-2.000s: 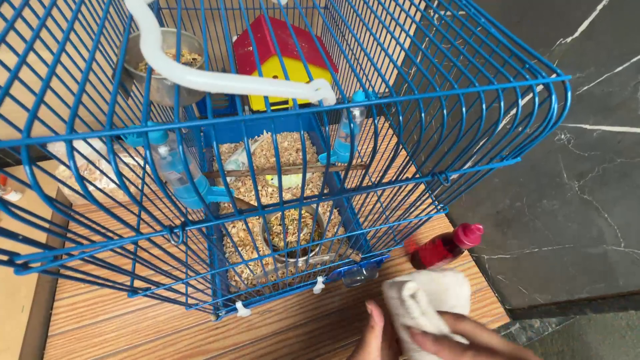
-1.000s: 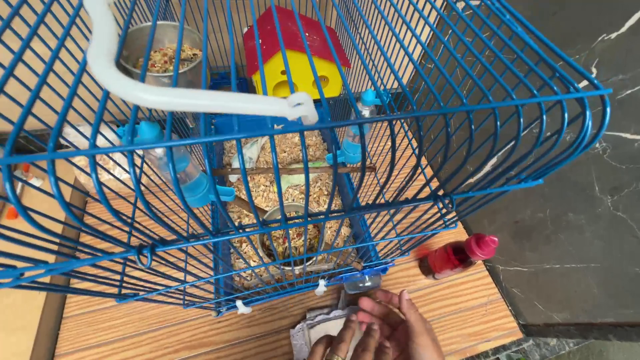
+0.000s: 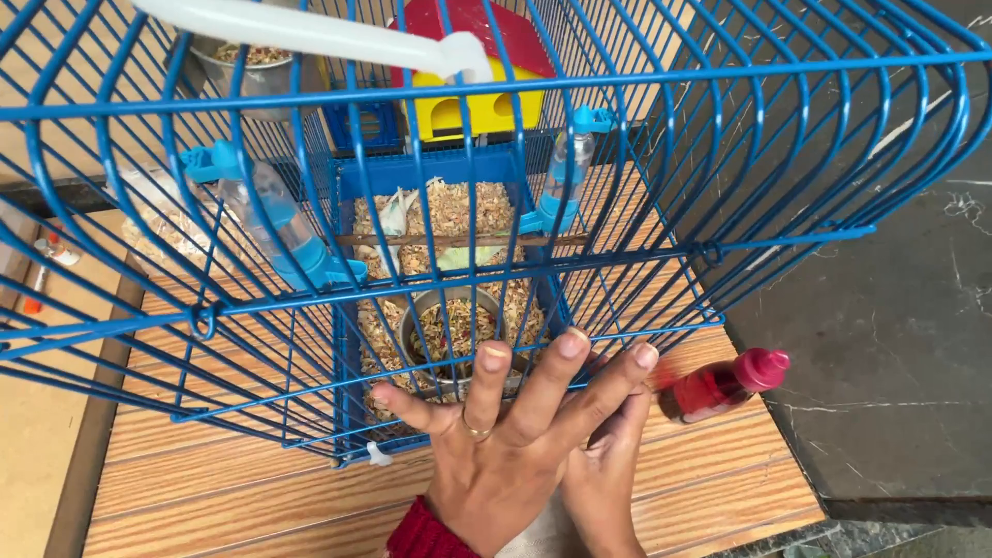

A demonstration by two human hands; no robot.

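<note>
My left hand point(image 3: 504, 457), with a ring and a red knit cuff, is spread over the lower front bars of a blue wire birdcage point(image 3: 535, 271); its thumb is hidden. Behind and below it, my right hand point(image 3: 608, 473) is partly covered, and what it may hold cannot be seen. A pale cloth point(image 3: 546, 535) shows beneath my hands. Inside the cage, a metal bowl of seed point(image 3: 457, 329) sits on wood shavings, near a pale bird point(image 3: 395, 221). A wooden perch point(image 3: 457, 241) crosses above them. Just right of my hands is a red bottle point(image 3: 717, 387).
Two water bottles point(image 3: 271, 225) point(image 3: 566, 174) hang on the cage sides. Higher up are a red and yellow house point(image 3: 480, 74) and another seed bowl point(image 3: 256, 74). A bag of shavings point(image 3: 174, 225) lies left. The striped wooden board point(image 3: 256, 496) borders dark stone point(image 3: 876, 372).
The cloth, held in my hands two seconds ago, now lies beneath them. My hands have moved left to the cage front, and my left hand's fingers have spread over its bars. The view has moved closer.
</note>
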